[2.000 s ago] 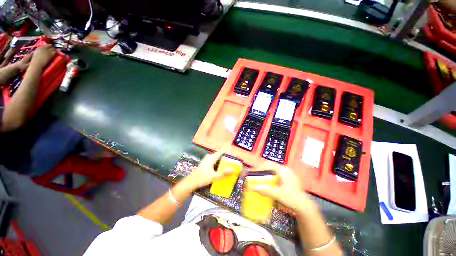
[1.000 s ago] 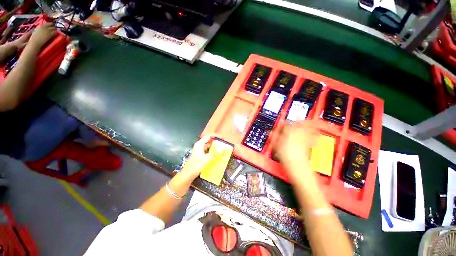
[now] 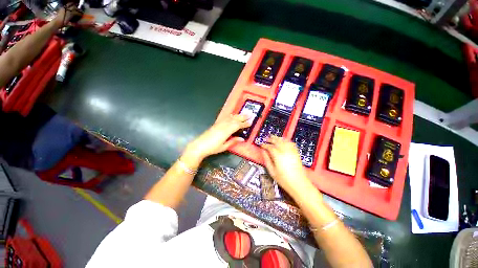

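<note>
The red-orange tray [image 3: 325,189] lies on the bench. Two open flip phones with lit screens [image 3: 288,96] [image 3: 316,104] span its rows. A yellow-faced closed phone [image 3: 344,151] lies in a near-row pocket; a black closed phone [image 3: 383,161] lies to its right. My left hand [image 3: 221,137] has its fingers and thumb at the edge of a black phone with a small pale window [image 3: 252,111] in the near-left pocket. My right hand [image 3: 283,159] has its fingertips at the lower keypad of the left open phone; its grip is partly hidden.
More black closed phones [image 3: 360,94] lie in the far row. Shiny clear plastic [image 3: 223,180] and small dark pieces [image 3: 269,187] lie at the near bench edge. A smartphone [image 3: 438,187] on white paper [image 3: 417,226] is at right. Another person's arm [image 3: 26,55] shows at upper left.
The yellow-faced phone has left my left hand, which is now at the near-left pocket, where a black phone shows. My right hand has moved left from the right open phone to the left one.
</note>
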